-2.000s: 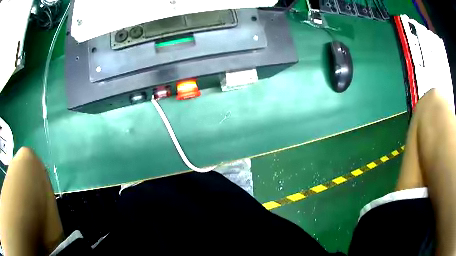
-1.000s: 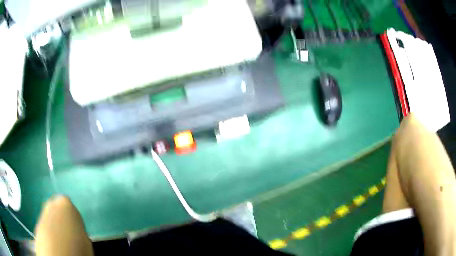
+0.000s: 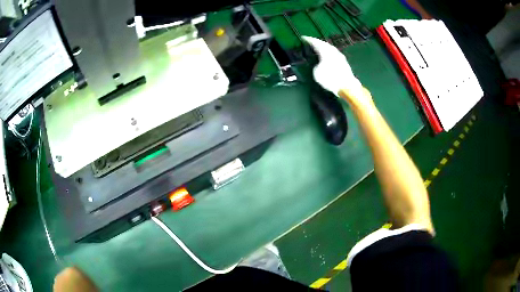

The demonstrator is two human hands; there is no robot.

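My right hand [image 3: 332,67], in a white glove, is over the bench just behind the black mouse [image 3: 329,118]. Its fingers point away to the upper left, beside a dark shape I cannot make out; whether it grips anything is unclear. My left hand is out of view; only a piece of the left arm shows at the bottom left edge. Several thin dark phone frames [image 3: 326,21] lie on the mat beyond the right hand. The press machine [image 3: 171,165] stands at left, its pale pressing plate [image 3: 137,108] above the dark lower fixture [image 3: 151,142].
An orange lit switch [image 3: 181,198] is on the machine front, with a white cord [image 3: 185,248] running from beside it. A clipboard [image 3: 436,68] with a red edge lies at right. A monitor [image 3: 34,60] is at upper left. Clear tubing [image 3: 43,211] runs along the left.
The view has turned and shifted to the right. My gloved right hand has come into view near the mouse; earlier only the arm showed. More of the press column and a monitor now show.
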